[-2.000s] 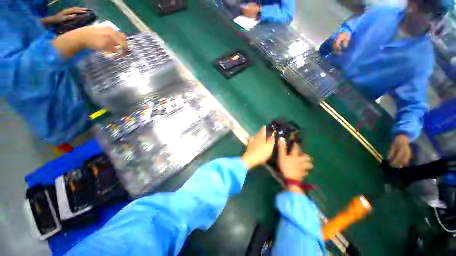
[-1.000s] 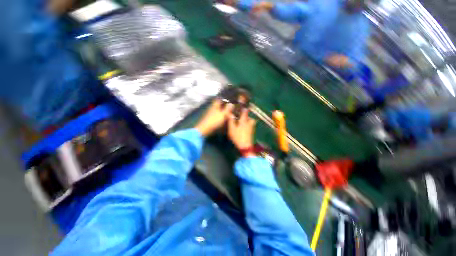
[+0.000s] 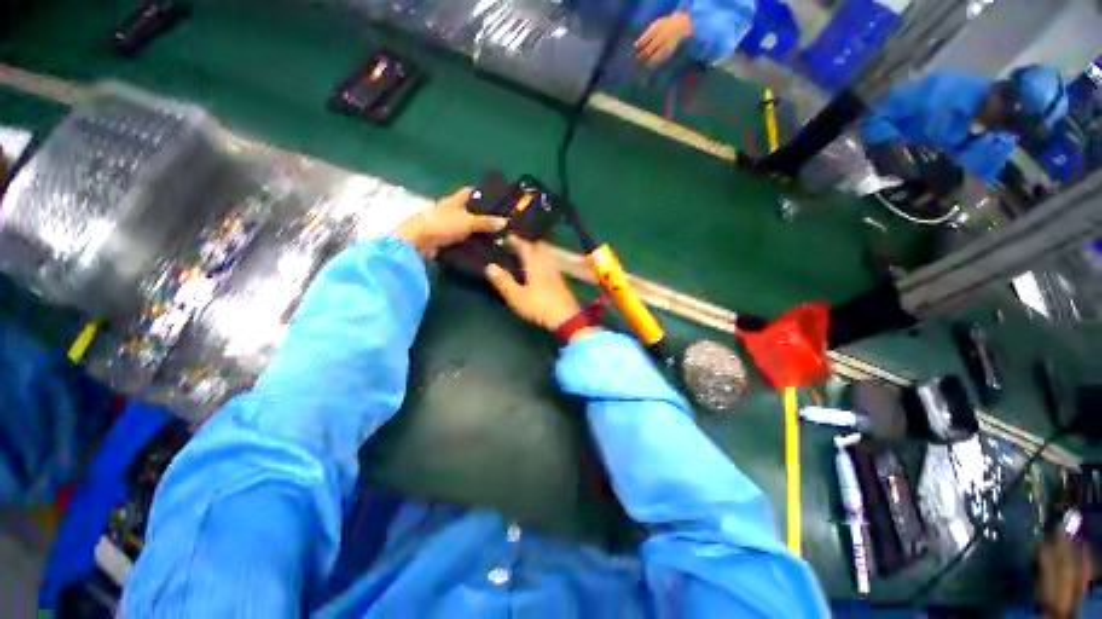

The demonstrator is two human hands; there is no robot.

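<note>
A black device housing (image 3: 522, 208) with a small orange-gold spot lies across the pale rail on the green bench. My left hand (image 3: 453, 223) holds its left side. My right hand (image 3: 534, 285) is at its near edge, fingers touching it or a dark flat piece (image 3: 480, 252) just below; which one I cannot tell. The hands partly hide both. The orange electric screwdriver (image 3: 625, 294) lies right of my right hand, its black cable running up past the housing. A round dish of silvery screws (image 3: 714, 374) is just right of the screwdriver's tip.
Clear blister trays (image 3: 245, 242) cover the left bench. Another housing (image 3: 376, 87) lies beyond the rail. At right are a red plastic bag (image 3: 788, 346) by the dark post, yellow tape (image 3: 793, 472), white pens (image 3: 852, 508) and black housings (image 3: 888, 502). A blue bin (image 3: 103, 498) is lower left. People work opposite.
The view has swung right, bringing the screw dish, pens and post into clear view. Both hands remain at the housing. The screwdriver still lies to their right.
</note>
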